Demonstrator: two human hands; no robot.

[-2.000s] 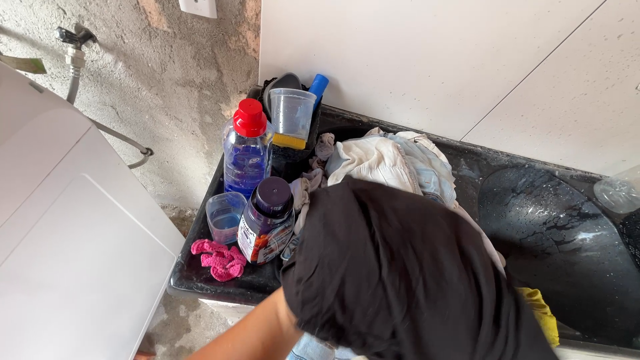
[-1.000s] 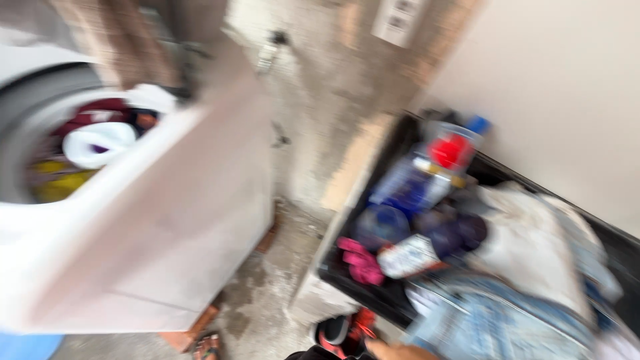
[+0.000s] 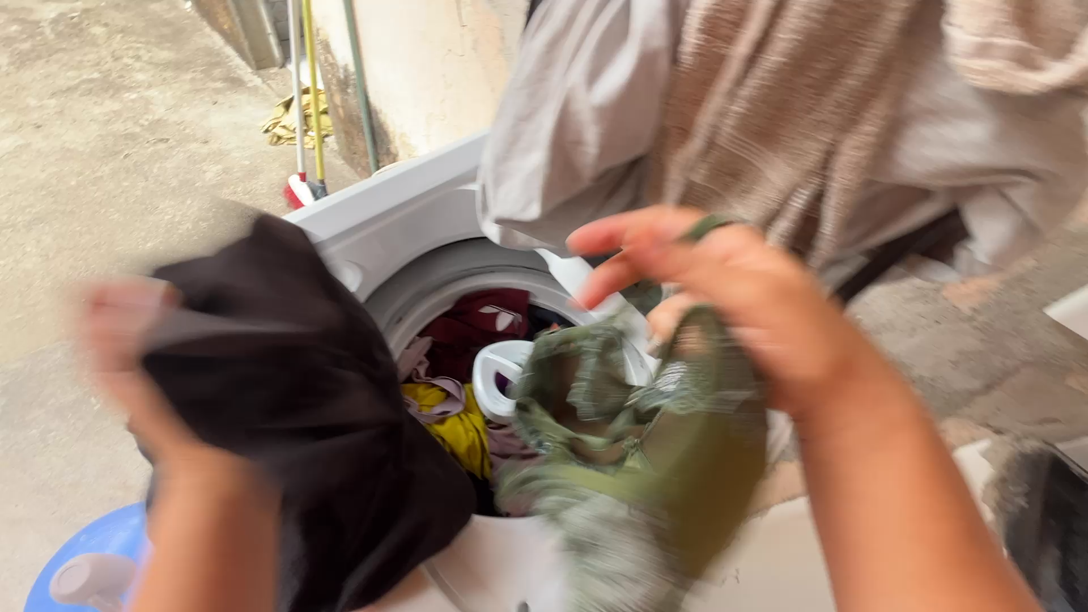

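Observation:
My left hand (image 3: 140,365), blurred, grips a black cloth garment (image 3: 314,425) that hangs in front of the near left rim of a white top-loading washing machine (image 3: 399,204). From my right hand (image 3: 714,297) hangs a green garment (image 3: 671,450) with thin straps; one strap loops over the fingers, and the thumb and index finger are apart. Behind and between the two garments the drum shows, holding a maroon garment (image 3: 476,331), a yellow cloth (image 3: 455,429) and a white agitator top (image 3: 500,378). The green garment hides the drum's right part.
Beige and grey cloths (image 3: 765,110) hang over the machine's far right side. A blue plastic container (image 3: 93,552) is at the lower left. Broom handles (image 3: 314,93) lean by the wall behind the machine, near a yellowish cloth (image 3: 297,119) on the concrete floor. A black basin edge (image 3: 1050,510) shows at lower right.
The view has swung left from the black sink to the washing machine. Both hands are now in sight over it, with the black garment in the left and the green one in the right.

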